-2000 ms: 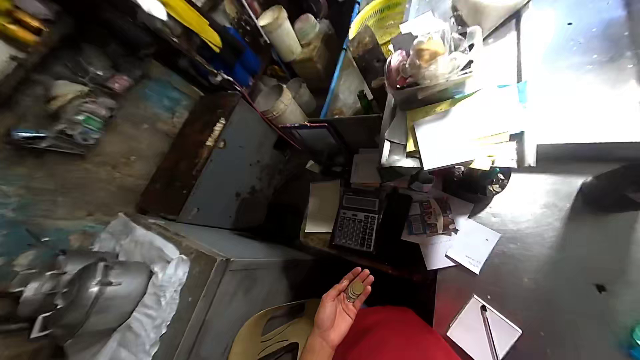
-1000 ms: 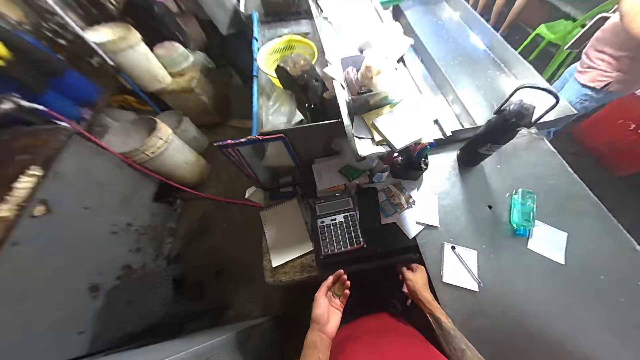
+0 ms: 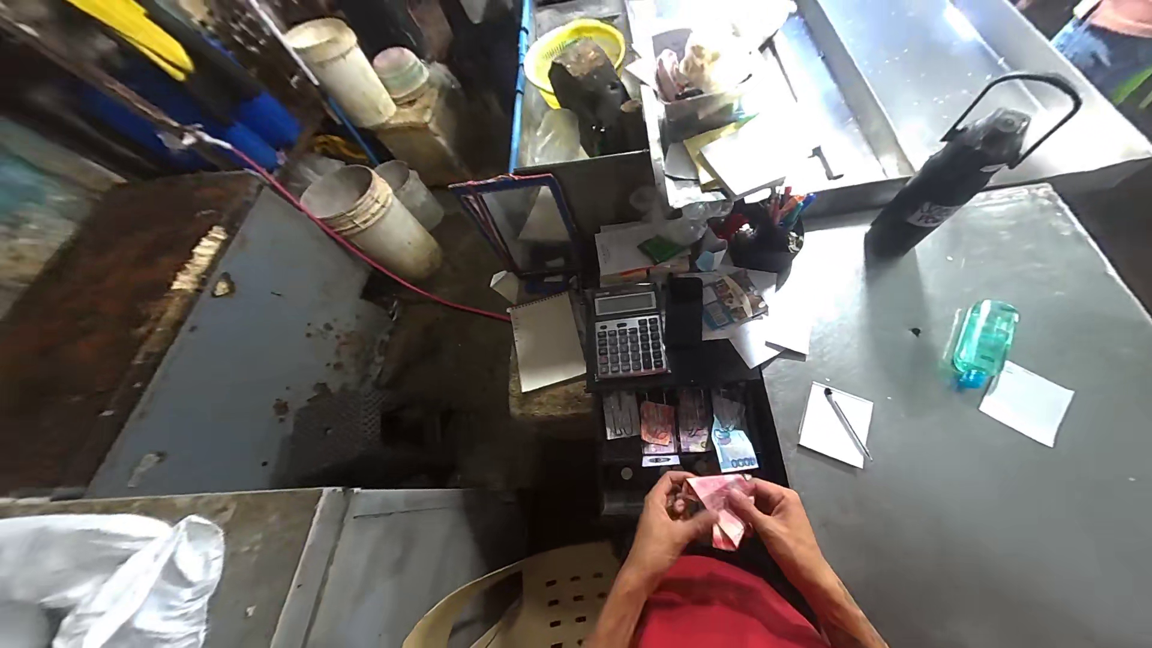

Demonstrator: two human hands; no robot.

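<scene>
Both of my hands meet over the front of an open black cash drawer (image 3: pixel 627 499). My left hand (image 3: pixel 670 515) grips the left side of a red-and-white banknote (image 3: pixel 723 506), its fingers curled; small dark round things, perhaps coins, show between them. On the note's right side are the thumb and fingers of my right hand (image 3: pixel 772 511). The note is bent, with one end pointing down. Beyond my hands, banknotes lie in the drawer's compartments under clips, among them an orange one (image 3: pixel 658 423) and a blue one (image 3: pixel 733 447). A calculator (image 3: pixel 630 346) and a black phone (image 3: pixel 685 310) rest above the drawer.
On the grey metal table to the right are a notepad (image 3: pixel 821 435) with a pen, a green bottle (image 3: pixel 985 337), a paper slip (image 3: pixel 1028 403) and a black flask (image 3: pixel 931 193). A pen holder (image 3: pixel 765 243) stands behind the drawer. A plastic chair (image 3: pixel 567 594) is below left.
The cash drawer is now open. My two hands, apart one second ago, have come together on a red-and-white banknote. Coins lay on my open left palm two seconds ago.
</scene>
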